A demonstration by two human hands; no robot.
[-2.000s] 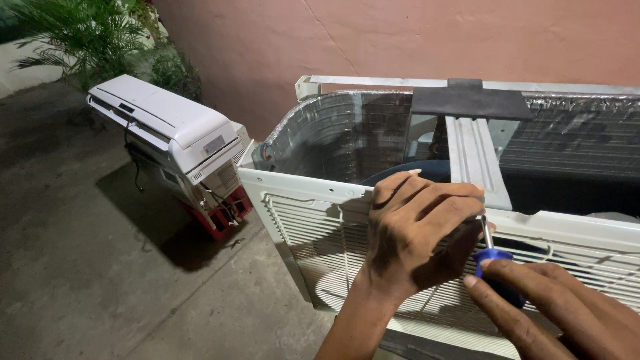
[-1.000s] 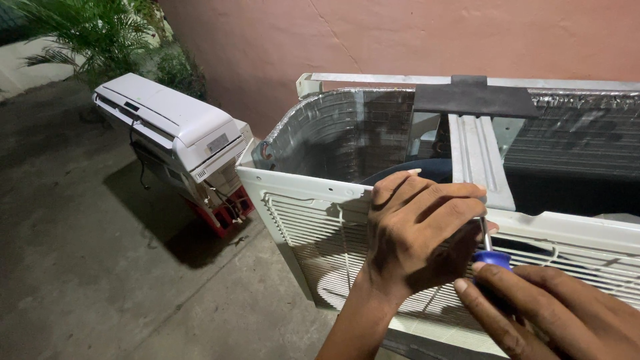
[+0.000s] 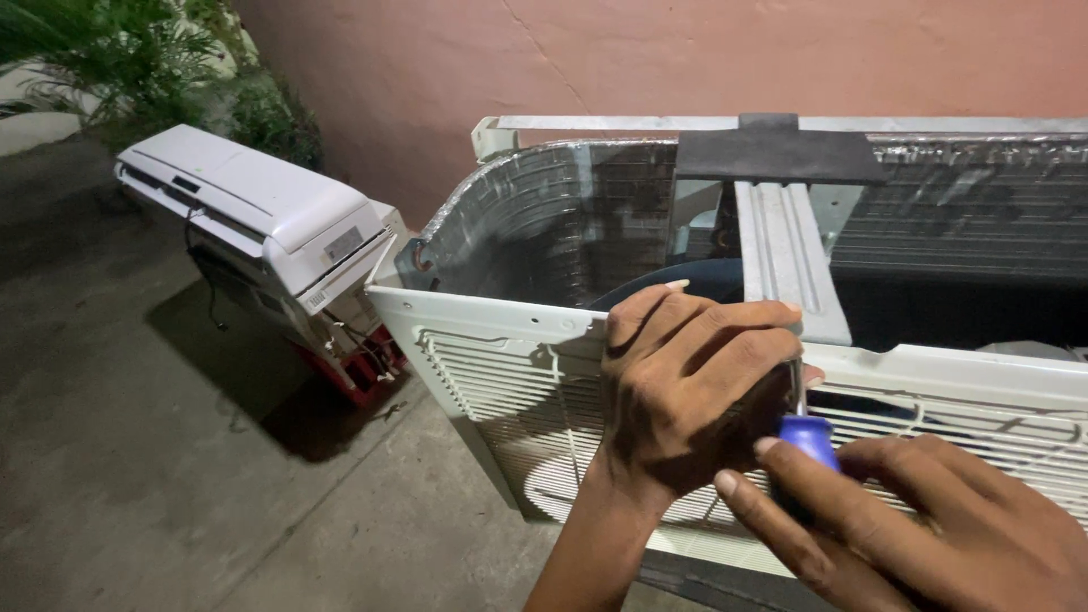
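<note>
The outdoor unit of an air conditioner, with its top off, shows a white front panel (image 3: 493, 310) with a wire grille (image 3: 510, 382) and a curved finned coil (image 3: 527, 195) inside. My left hand (image 3: 688, 382) rests on the panel's upper edge by the grey metal motor bracket (image 3: 786, 255), its fingers curled around the shaft of a screwdriver (image 3: 807, 438). The screwdriver's blue handle is in the fingers of my right hand (image 3: 909, 510). Its tip is hidden behind my left fingers. Part of a dark fan blade (image 3: 680, 276) shows below the coil.
A white indoor air conditioner unit (image 3: 246, 187) lies on a red support (image 3: 340, 374) at the left, its dark cable hanging. A black pad (image 3: 778, 153) bridges the bracket and coil top. A pink wall (image 3: 680, 59) stands behind; plants (image 3: 136, 68) are at the upper left.
My right fingers have shifted around the screwdriver handle. My left hand stays at the panel edge.
</note>
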